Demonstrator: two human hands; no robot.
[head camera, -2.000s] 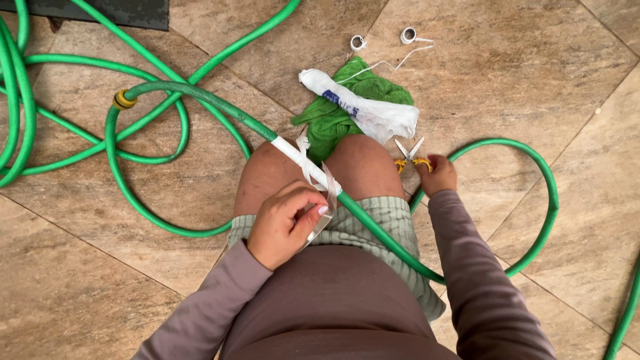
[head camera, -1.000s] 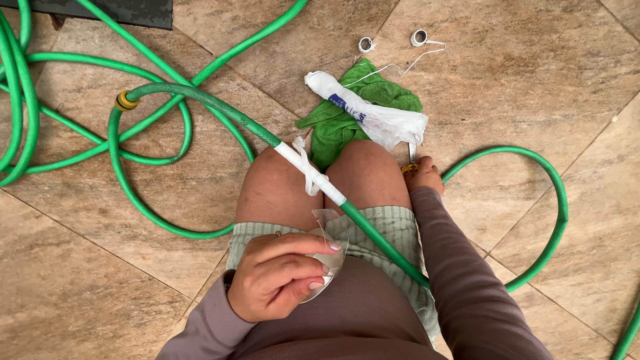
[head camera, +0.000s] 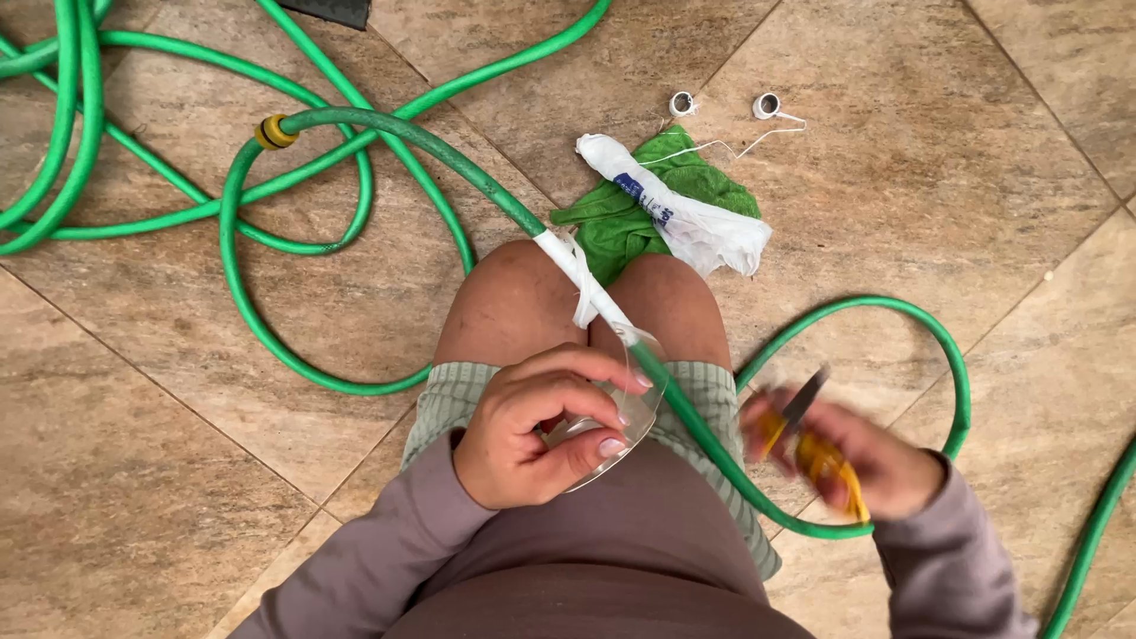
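My left hand (head camera: 555, 426) pinches a curved piece of clear plastic (head camera: 643, 404) above my lap, close to the green garden hose (head camera: 710, 435). The hose crosses my knees, and a white wrapped section (head camera: 568, 257) on it carries a loosely tied white strip (head camera: 586, 288). On the right, my right hand (head camera: 843, 453) holds yellow-handled scissors (head camera: 803, 399), blurred by motion, with the blades pointing up. Beyond my knees a rolled white plastic bag (head camera: 701, 222) bearing writing lies across a green cloth (head camera: 612, 240).
Two small white rings or spools (head camera: 682, 104) (head camera: 766, 106) lie on the tiled floor, a thin white cord (head camera: 763, 138) running from one. Hose coils (head camera: 80, 133) fill the upper left, with a yellow connector (head camera: 275, 132). A dark object (head camera: 333, 9) sits at the top edge.
My right hand has lifted the scissors from the floor beside the cloth and brought them nearer to me. My left hand has moved off the white section, holding the clear plastic.
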